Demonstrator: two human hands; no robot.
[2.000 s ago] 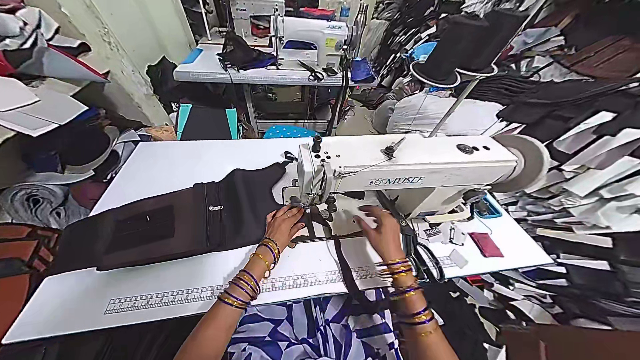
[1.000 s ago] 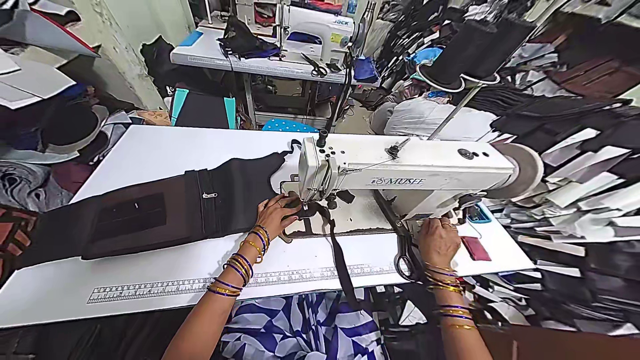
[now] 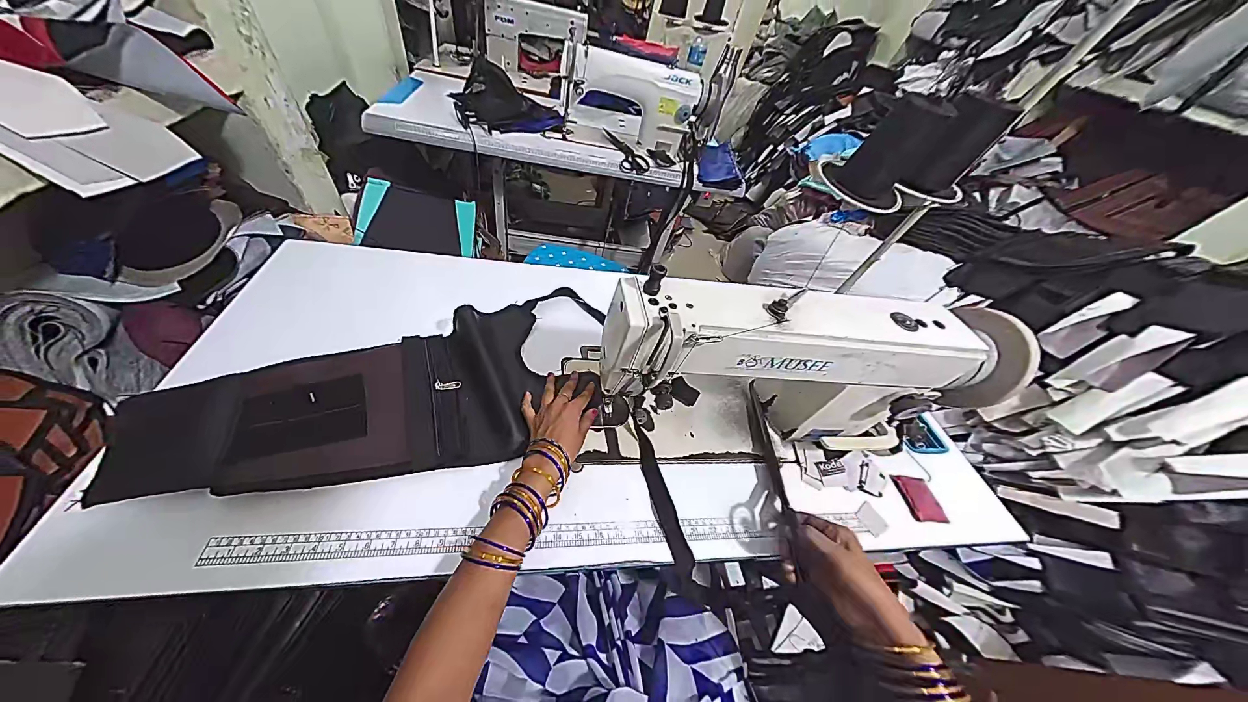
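My left hand lies palm down, fingers spread, on the right end of a black fabric panel beside the presser foot of a white sewing machine. The panel has a brown section with a pocket and a zipper; it stretches left across the white table. A narrow black strap runs from under the needle area over the front edge. My right hand, blurred, is closed around the handle end of dark scissors at the table's front edge. Their blades point up toward the machine.
A printed ruler scale runs along the front of the table. Small boxes and a dark red pouch lie at right. Black thread cones stand behind the machine. Another sewing machine is farther back. Fabric piles surround the table.
My right hand has moved from beside the machine's base to the front edge and taken hold of the scissors. My left hand stays on the panel near the needle.
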